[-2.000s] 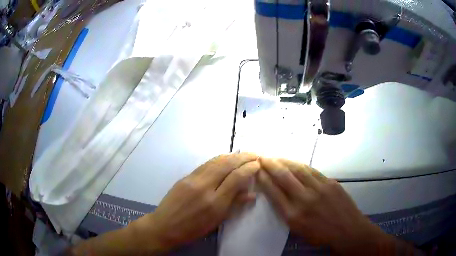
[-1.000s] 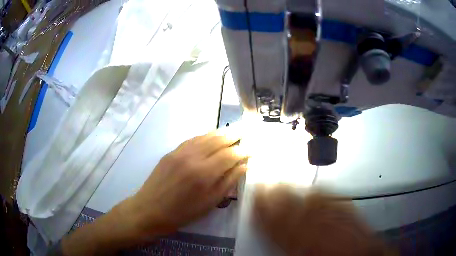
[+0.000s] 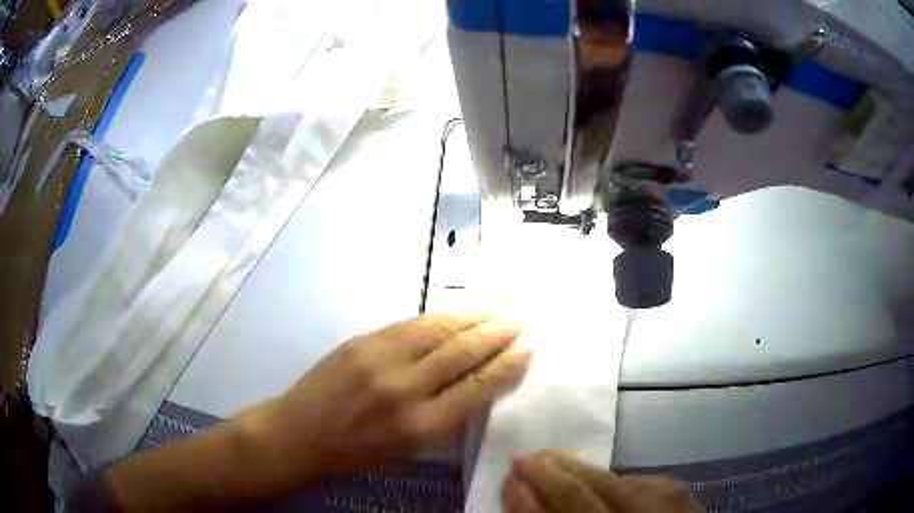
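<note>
A white fabric strip (image 3: 561, 416) lies lengthwise from the front edge of the table up to the bright light under the sewing machine head (image 3: 541, 120). Glare hides its far end and the presser foot. My left hand (image 3: 421, 376) lies flat on the strip's left edge, fingertips on the cloth. My right hand (image 3: 586, 491) is at the bottom edge of the picture, partly cut off, with its fingertips on the near part of the strip; whether it pinches the cloth cannot be told.
Long white layered bands (image 3: 190, 271) lie at the left. A thin scrap (image 3: 115, 165) lies by the blue tape (image 3: 100, 140). A grey ruler (image 3: 782, 488) runs along the front edge. A dark ribbed knob (image 3: 642, 255) hangs right of the needle area.
The strip has moved forward under the machine head. My hands, together on it earlier, are apart; the right has drawn back to the bottom edge. The view has shifted slightly.
</note>
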